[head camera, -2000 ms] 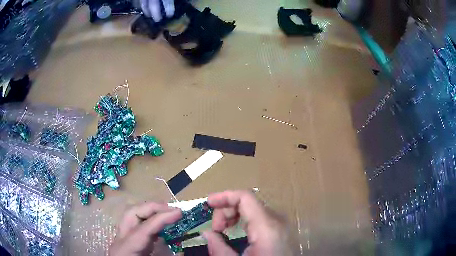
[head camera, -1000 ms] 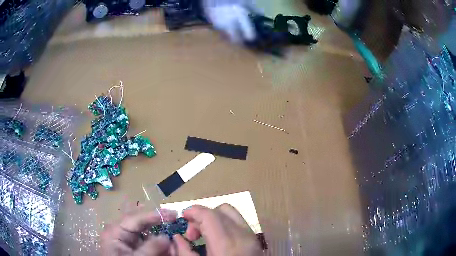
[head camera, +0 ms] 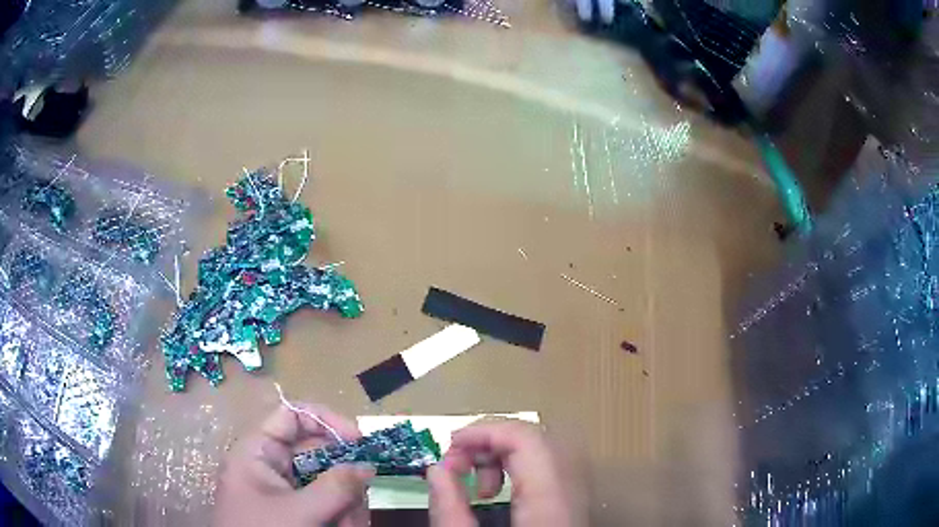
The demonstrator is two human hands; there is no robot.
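Observation:
My left hand [head camera: 299, 473] holds a green circuit board [head camera: 376, 451] by its left part, with a thin whitish lead wire curling off it. My right hand [head camera: 499, 468] is at the board's right end, thumb and forefinger together; whether it grips the board or a small piece is too blurred to tell. A pale backing sheet [head camera: 468, 422] lies under the hands, with a dark band at the bottom edge. Beyond it lie a part-used strip [head camera: 441, 350], white with a black end, and a black foam strip [head camera: 484, 318]. A pile of circuit boards [head camera: 252, 283] lies to the left.
A clear blister tray [head camera: 77, 350] with boards inside is at the left. Shiny bluish plastic [head camera: 844, 360] fills the right side. Thin pale scrap [head camera: 590, 289] and a tiny dark piece [head camera: 629, 348] lie mid-table. Another person's hand [head camera: 595, 10] shows at the far edge. Dark units with round faces stand far off.
The board is now more visible and lies flatter between my hands. The black housings at the far side have gone from view, and the other person's gloved hand has moved right. The view has shifted slightly.

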